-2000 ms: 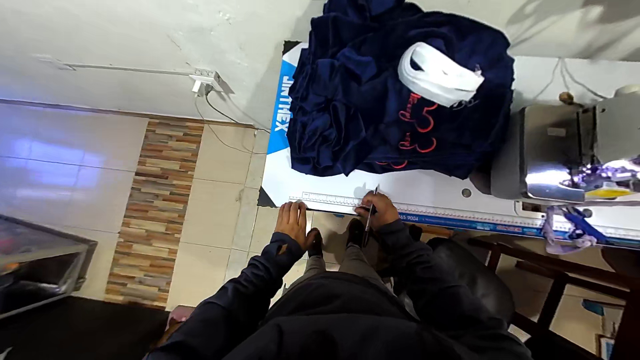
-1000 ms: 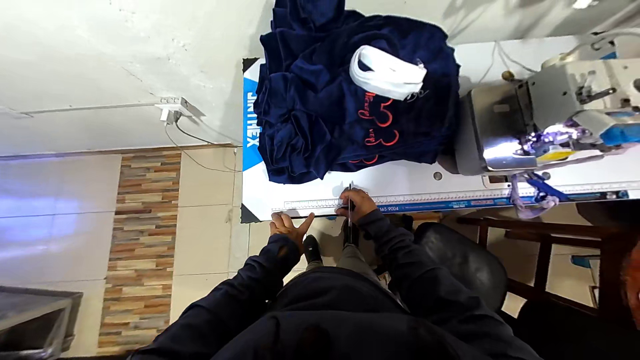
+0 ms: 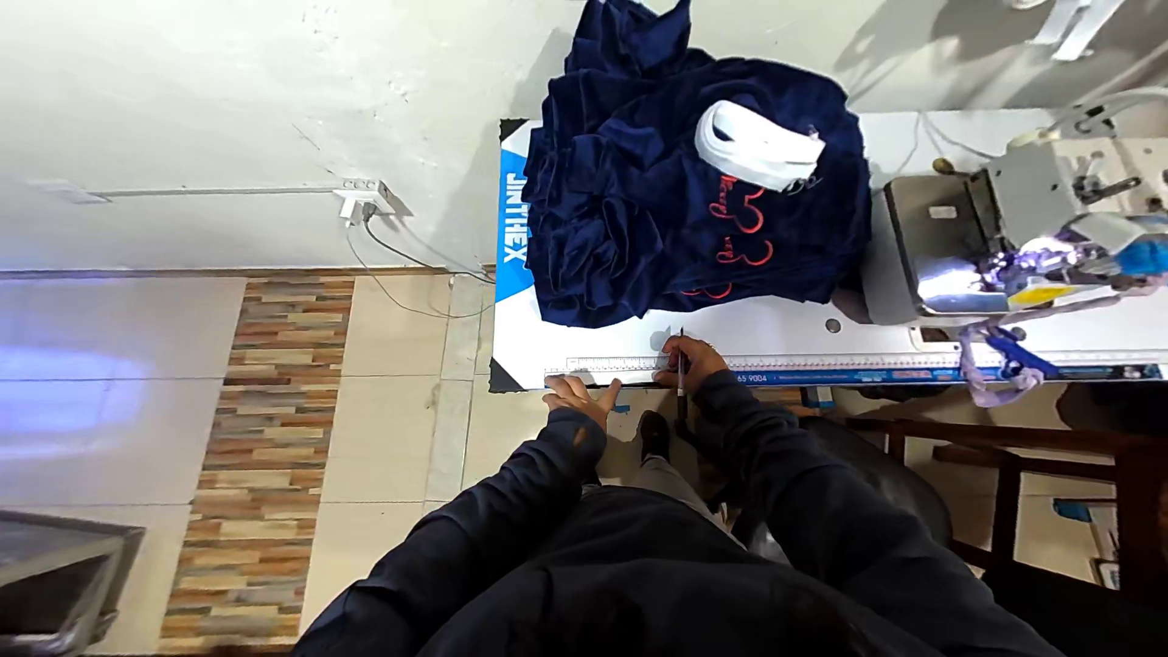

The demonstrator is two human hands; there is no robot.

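My left hand (image 3: 584, 400) rests at the front edge of the white sewing table (image 3: 520, 338), fingers apart, on the left end of a printed ruler strip (image 3: 821, 362). In my right hand (image 3: 695, 360) is a thin dark pointed tool (image 3: 681, 388), kind unclear, held upright in the view across the table edge; its tip points toward the fabric. Just beyond both hands lies a pile of navy blue fabric (image 3: 602, 210) with red lettering and outlines. A coil of white elastic or tape (image 3: 757, 146) lies on the pile.
An industrial sewing machine (image 3: 949, 246) stands on the table at the right, with a lilac and blue cloth strip (image 3: 999, 365) hanging by the edge. A wall socket (image 3: 363, 196) has trailing cables. A dark seat (image 3: 876, 474) and a wooden frame (image 3: 1004, 438) are at the lower right.
The view has shifted somewhat. My left hand has spread its fingers at the table edge since two seconds ago. My right hand still holds the thin tool near the ruler.
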